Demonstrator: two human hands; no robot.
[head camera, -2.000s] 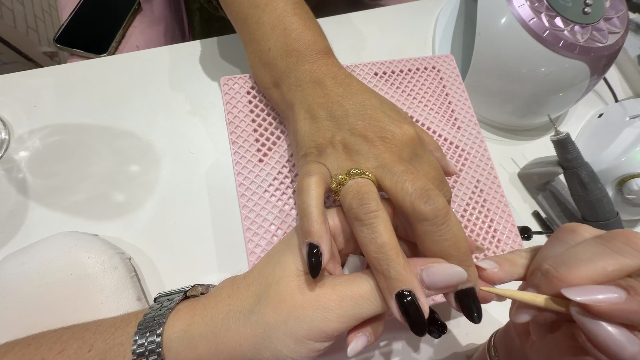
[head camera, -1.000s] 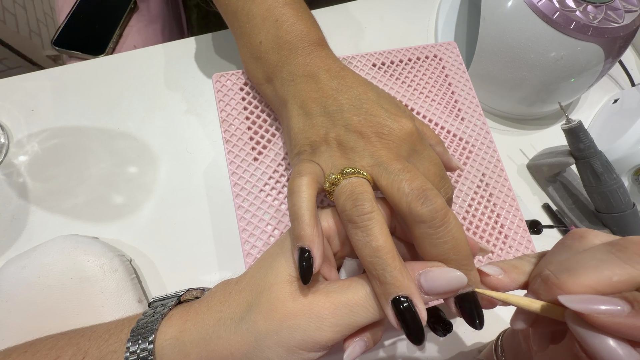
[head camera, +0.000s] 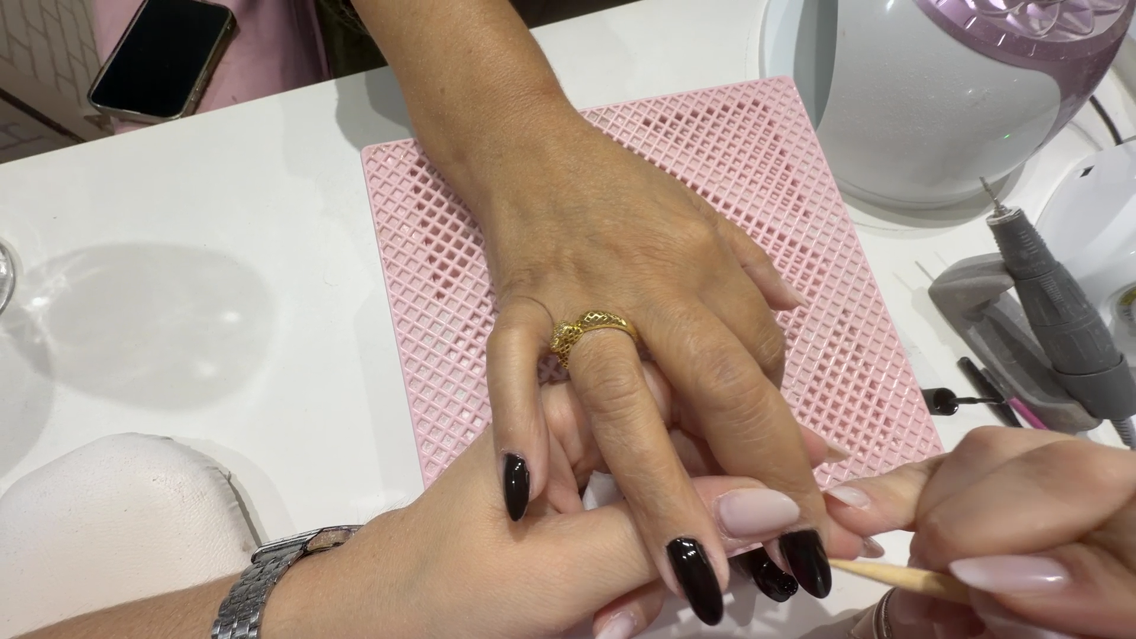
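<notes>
From the lower left, my left hand (head camera: 497, 559), with a metal watch (head camera: 266, 581) at the wrist, reaches under another person's hand (head camera: 612, 240) and grips its fingers; the thumb lies near the tip of one finger. That hand wears a gold ring (head camera: 603, 321), and several of its nails are glossy black. My right hand (head camera: 1012, 524) pinches a thin wooden stick (head camera: 914, 579), its point at the side edge of a black nail (head camera: 806, 561). A black glossy object, perhaps a bottle cap (head camera: 769, 575), shows partly behind the fingers. A bit of white material (head camera: 602, 490) shows between the hands.
A pink lattice mat (head camera: 444, 373) lies beneath the hands on a white table. At right are a white and purple nail lamp (head camera: 932, 98), a grey nail drill handpiece (head camera: 1056, 302) on its holder and a black brush (head camera: 941, 401). A white cushion (head camera: 115, 532) and phone (head camera: 164, 58) are at left.
</notes>
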